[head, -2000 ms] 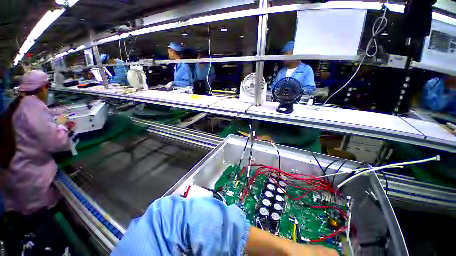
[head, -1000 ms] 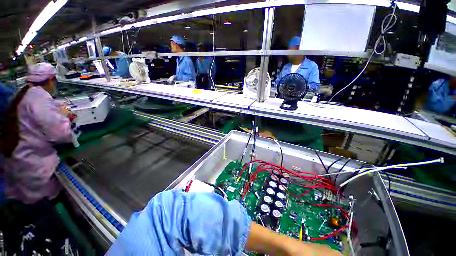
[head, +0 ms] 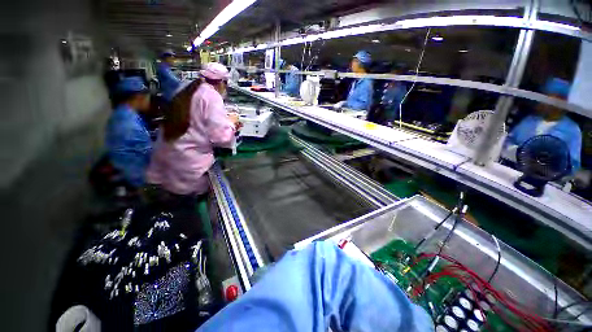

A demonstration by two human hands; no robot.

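Observation:
A pale grey metal enclosure (head: pixel 436 211) lies at the lower right, cut off by the picture's edge. Inside it a green circuit board (head: pixel 394 251) shows, with red wires (head: pixel 479 277) looped across it and round-topped capacitors (head: pixel 462 313) at the bottom edge. Black cables (head: pixel 449 228) stand up at the far wall. A blue sleeve of the wearer's arm covers the enclosure's near left corner. Neither of my hands is in view; the sleeve runs out at the bottom edge.
A dark surface at the lower left holds many small white parts (head: pixel 139 262). A red button (head: pixel 232 292) sits beside the conveyor rail (head: pixel 235 224). A person in pink (head: pixel 198 133) stands further along by a white box (head: pixel 254 123). A fan (head: pixel 542 158) stands on the long white shelf (head: pixel 389 135).
The view has turned left, so the enclosure sits further right and is partly cut off. The forearm seen before is out of the picture. The dark surface with small parts now shows more fully.

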